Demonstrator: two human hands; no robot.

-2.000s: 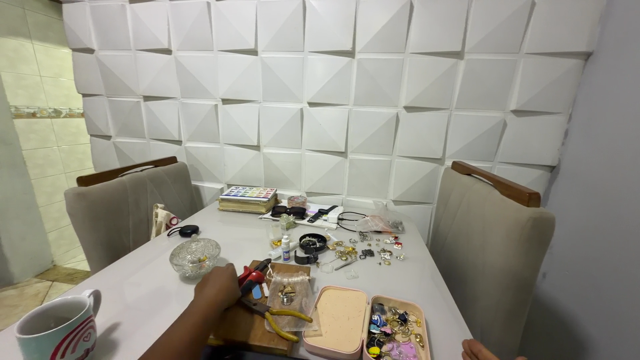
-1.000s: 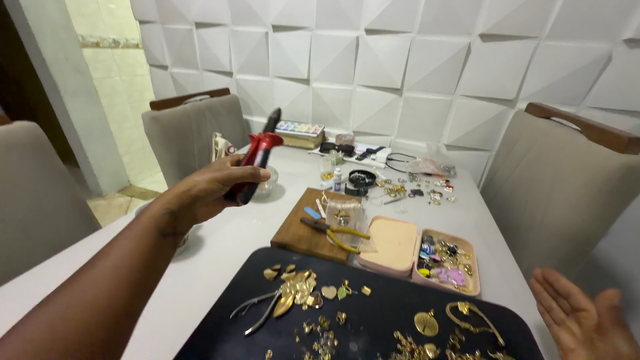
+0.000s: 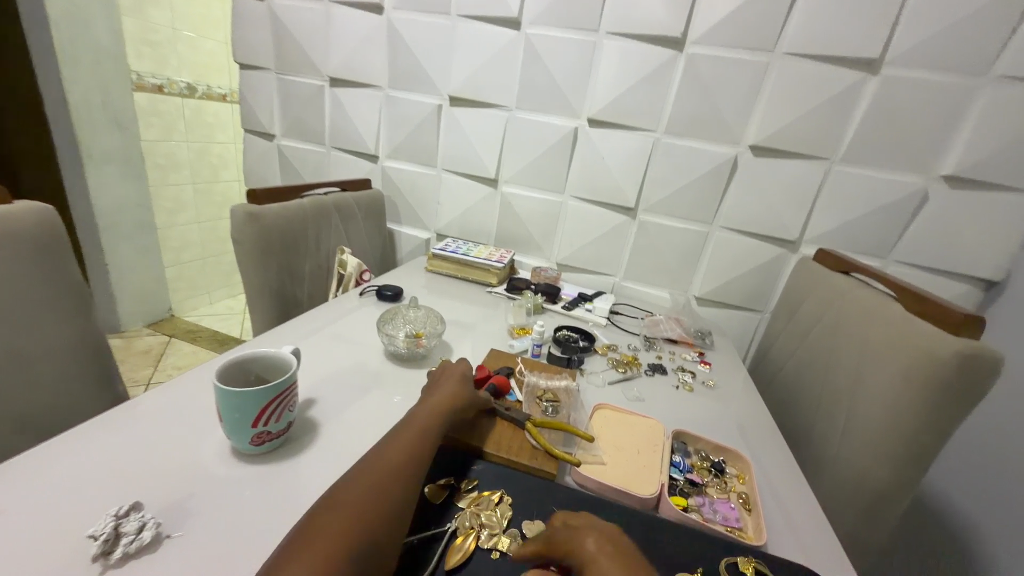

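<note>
My left hand [image 3: 454,394] is at the left edge of the wooden board [image 3: 512,448], on or beside the red-handled pliers [image 3: 491,382]; whether its fingers grip them is hidden. Yellow-handled pliers [image 3: 552,436] lie on the board, by a sheer pouch [image 3: 550,400] with metal pieces. My right hand [image 3: 588,548] is low over the black tray [image 3: 632,524], its fingertips at gold leaf- and heart-shaped pieces [image 3: 484,520]; what it holds, if anything, cannot be seen. Silver-toned pliers [image 3: 436,548] lie left of those pieces, partly behind my left forearm.
An open pink case [image 3: 756,496] of jewelry pieces sits right of the board. A mug [image 3: 256,404], a lidded glass bowl [image 3: 410,330] and crumpled cord [image 3: 124,532] are at left. Farther back are a small bottle [image 3: 538,340], sunglasses [image 3: 534,288], loose findings [image 3: 624,364] and books [image 3: 470,262].
My left hand has lowered the red-handled pliers from the air to the wooden board. My right hand has moved in from the right side to the gold pieces on the tray.
</note>
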